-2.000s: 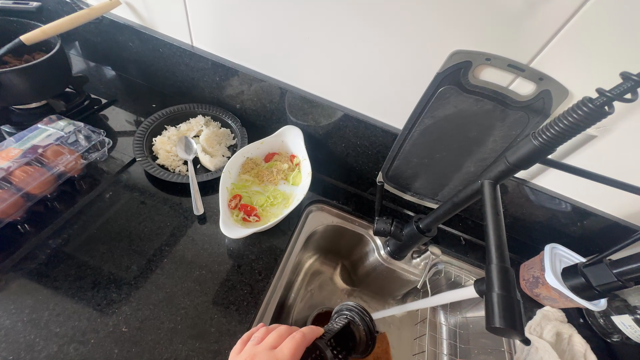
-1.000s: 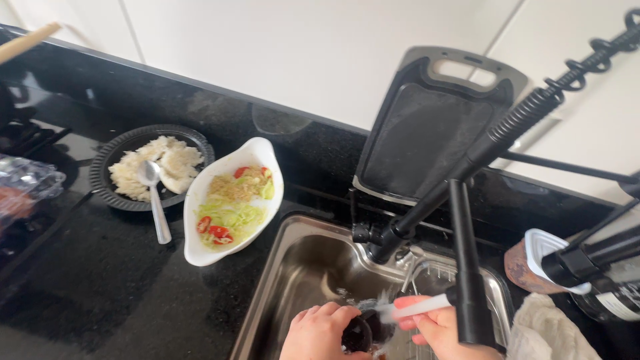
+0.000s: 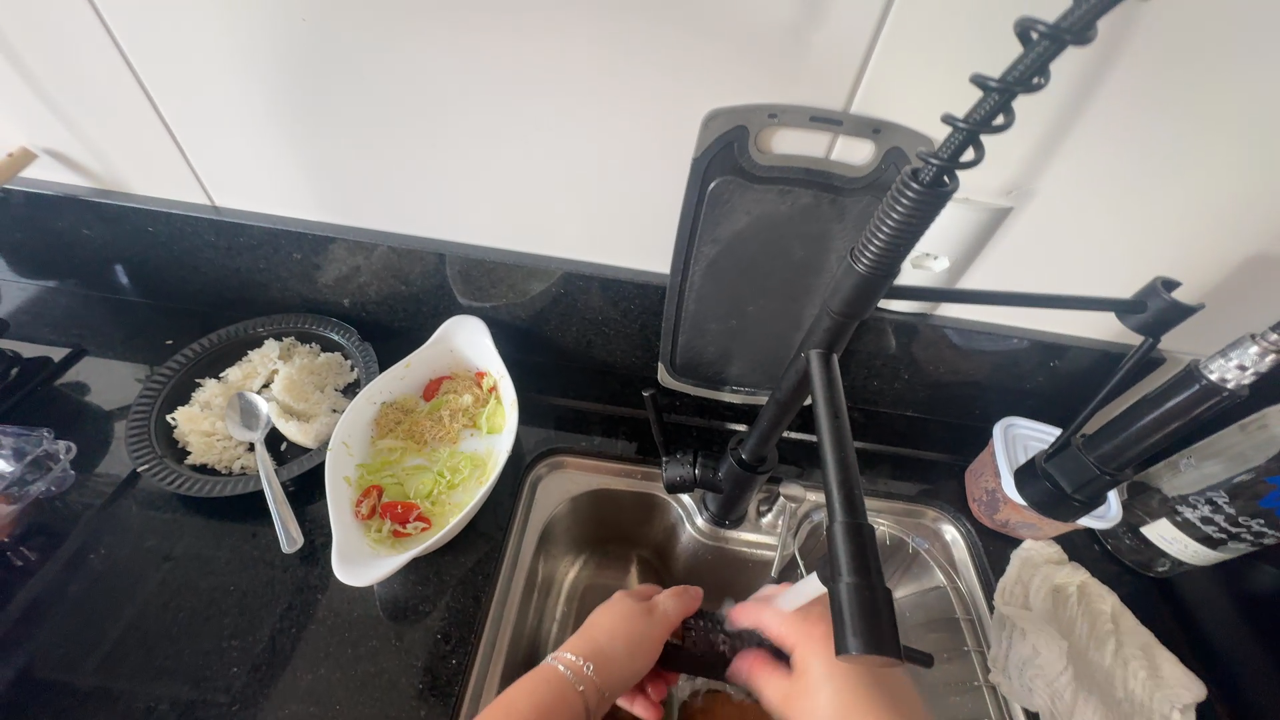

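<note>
Over the steel sink (image 3: 560, 530), my left hand (image 3: 625, 640), with a bracelet at its wrist, grips a dark, wet cylindrical object (image 3: 708, 645). What exactly the object is cannot be told. My right hand (image 3: 800, 645), blurred, has its fingers on the object's right side, beside the water stream (image 3: 800, 593). The black tap spout (image 3: 845, 520) hangs just above my right hand and partly hides it. Something brown shows low in the sink beneath the hands.
Left of the sink stand a white dish of salad (image 3: 345, 470) and a black plate (image 3: 150, 430) with rice and a metal spoon (image 3: 275, 490). A cutting board (image 3: 770, 270) leans behind the tap. At right are a plastic tub (image 3: 990, 490), a bottle (image 3: 1200, 500) and a white cloth (image 3: 1080, 640).
My right hand, out of view two seconds ago, has come to the dark object, which my left hand still holds. The view has shifted to the right.
</note>
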